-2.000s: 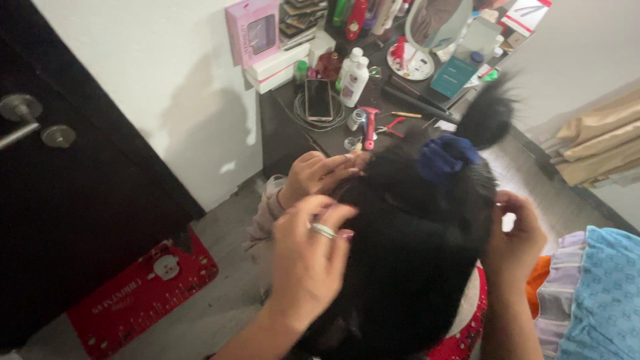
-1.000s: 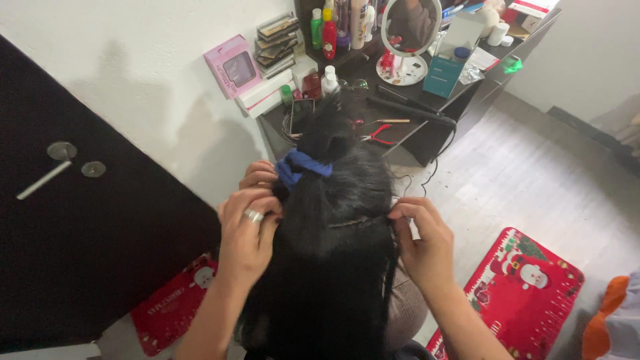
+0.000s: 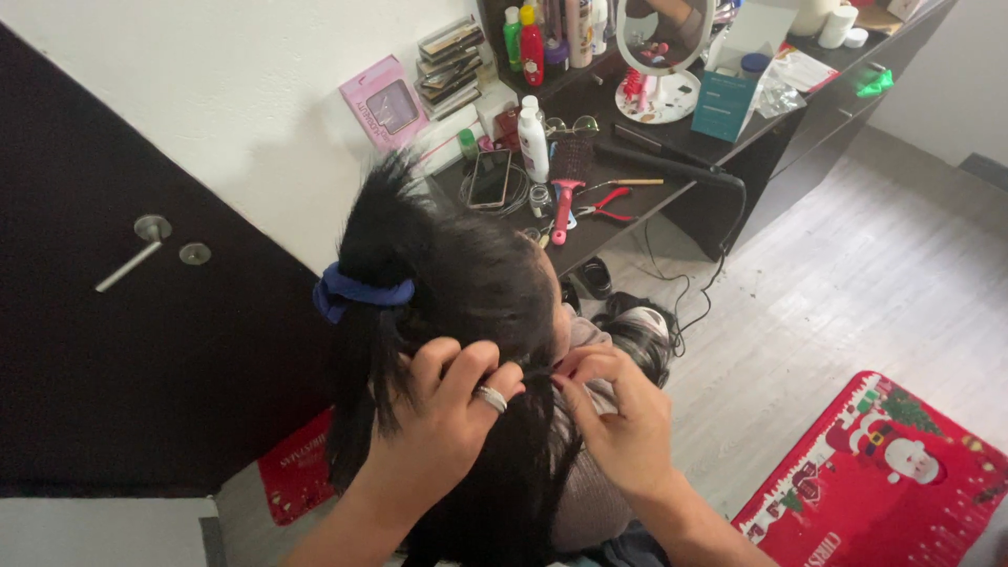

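Note:
A seated person with long black hair (image 3: pixel 488 276) is in front of me, turned toward the right. A blue fabric scrunchie (image 3: pixel 366 290) ties up the upper hair. My left hand (image 3: pixel 441 402), with a ring on one finger, rests against the side of the head, its fingertips in the hair below the tied part. My right hand (image 3: pixel 618 409) pinches a thin strand or edge of hair between thumb and forefinger, just right of the left fingertips. What lies under my left fingers is hidden.
A dark vanity table (image 3: pixel 587 252) holds a paddle-like pink hairbrush (image 3: pixel 565 197), red-handled pliers (image 3: pixel 610 206), a phone (image 3: pixel 490 179), a white bottle (image 3: pixel 533 146), a hair straightener (image 3: pixel 661 161) and a round mirror (image 3: pixel 665 35). Its cord hangs to the floor. A red Christmas mat (image 3: pixel 882 472) lies at right, a dark door (image 3: pixel 118 339) at left.
The person's head has turned to the right since the last earlier frame. My hands, then apart on either side of the hair, are now close together at the side of the head.

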